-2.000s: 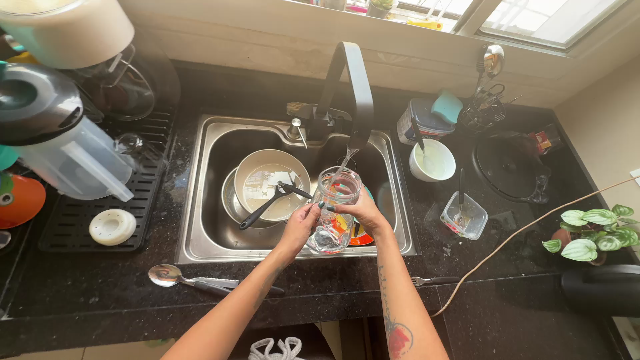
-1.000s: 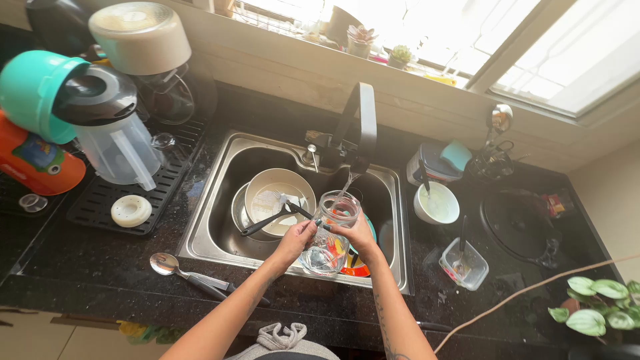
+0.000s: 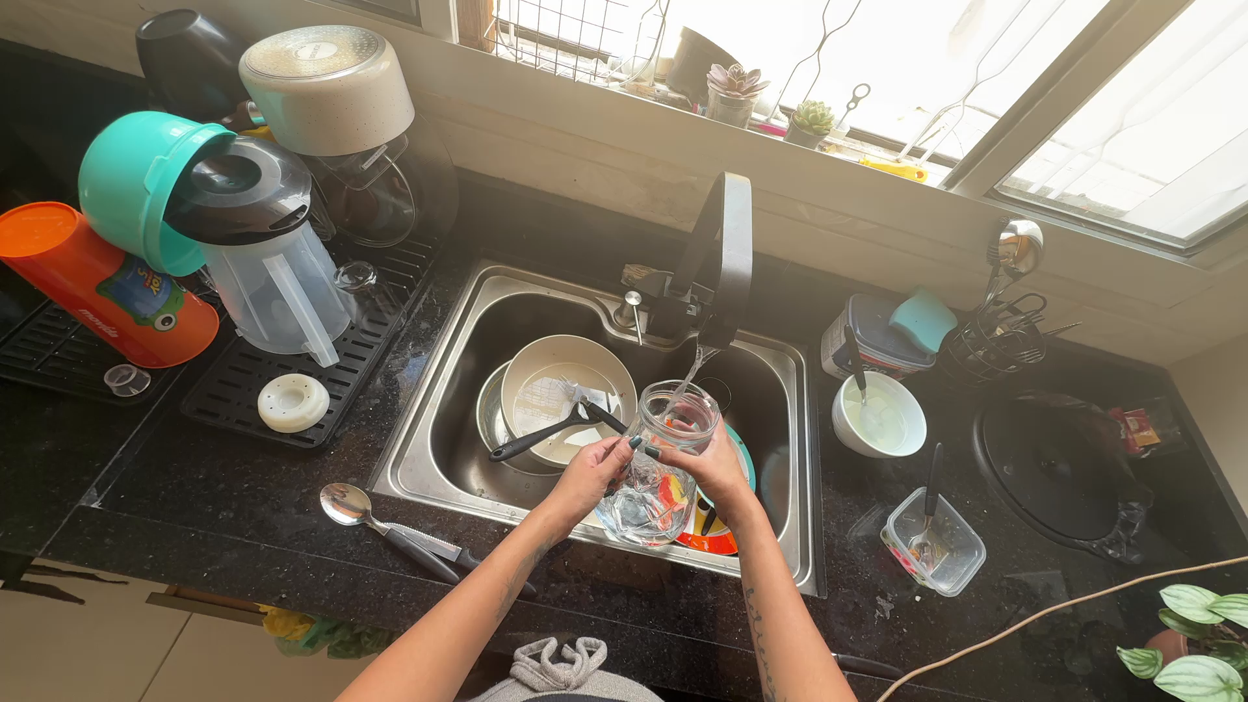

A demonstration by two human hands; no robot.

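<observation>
Both of my hands hold a clear glass jar (image 3: 651, 487) over the steel sink (image 3: 414, 453), its mouth tilted up under the black faucet (image 3: 726, 258). Water runs from the spout to the jar's mouth. My left hand (image 3: 593, 478) grips the jar's left side near the neck, and my right hand (image 3: 717, 463) wraps its right side. Left of the jar, a cream pan (image 3: 546, 366) with a black-handled utensil (image 3: 536, 436) across it sits in a metal one. A colorful plate (image 3: 710, 536) lies in the basin, partly hidden behind the jar and my right hand.
Left, a drying rack (image 3: 341, 400) bears a plastic pitcher (image 3: 273, 292) and a white lid (image 3: 292, 403). A large spoon (image 3: 346, 504) and knives lie before the sink. On the right are a white bowl (image 3: 880, 414), a plastic container (image 3: 960, 556), a cutlery basket (image 3: 994, 346) and a cord (image 3: 1033, 611).
The view has shifted to take in more of the window and left rack. Both hands still hold the jar under the running water.
</observation>
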